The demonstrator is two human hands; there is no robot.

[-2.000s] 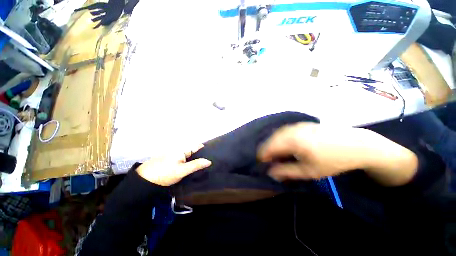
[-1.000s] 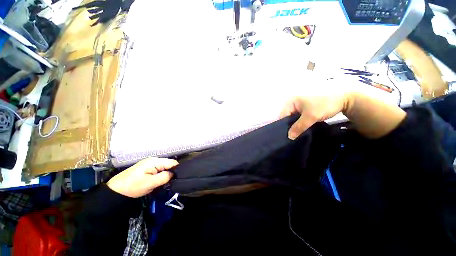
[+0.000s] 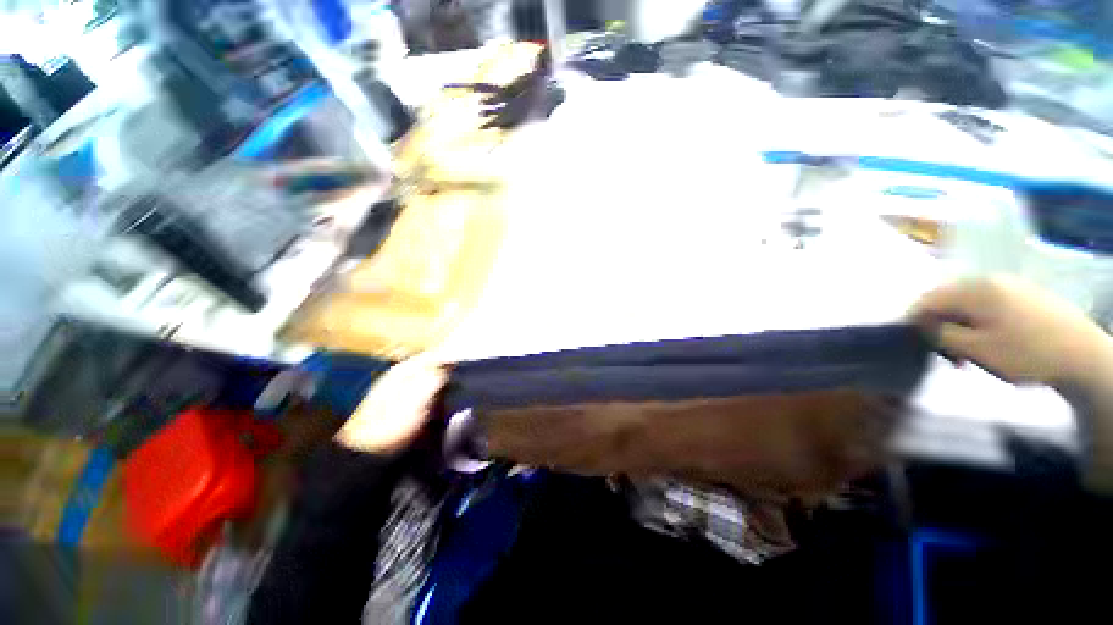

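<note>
The view is blurred. The black band point(image 3: 684, 369) is stretched nearly straight between my two hands at the table's front edge. Brown fabric point(image 3: 684, 437) hangs below it, with a piece of plaid fabric point(image 3: 720, 519) under that. My left hand point(image 3: 397, 405) grips the band's left end. My right hand point(image 3: 995, 327) grips its right end, higher up. The white sewing machine point(image 3: 964, 202) stands behind to the right; its needle area is too blurred to make out.
The white table point(image 3: 610, 244) lies behind the band. Brown cardboard point(image 3: 427, 263) is at its left, with a black glove point(image 3: 519, 100) at the far end. A red stool point(image 3: 195, 482) stands low at left. Dark material lies at the back.
The view has swung left, so the table and machine sit further right. My hands are further apart, the band is pulled straighter, and more brown and plaid fabric shows below it.
</note>
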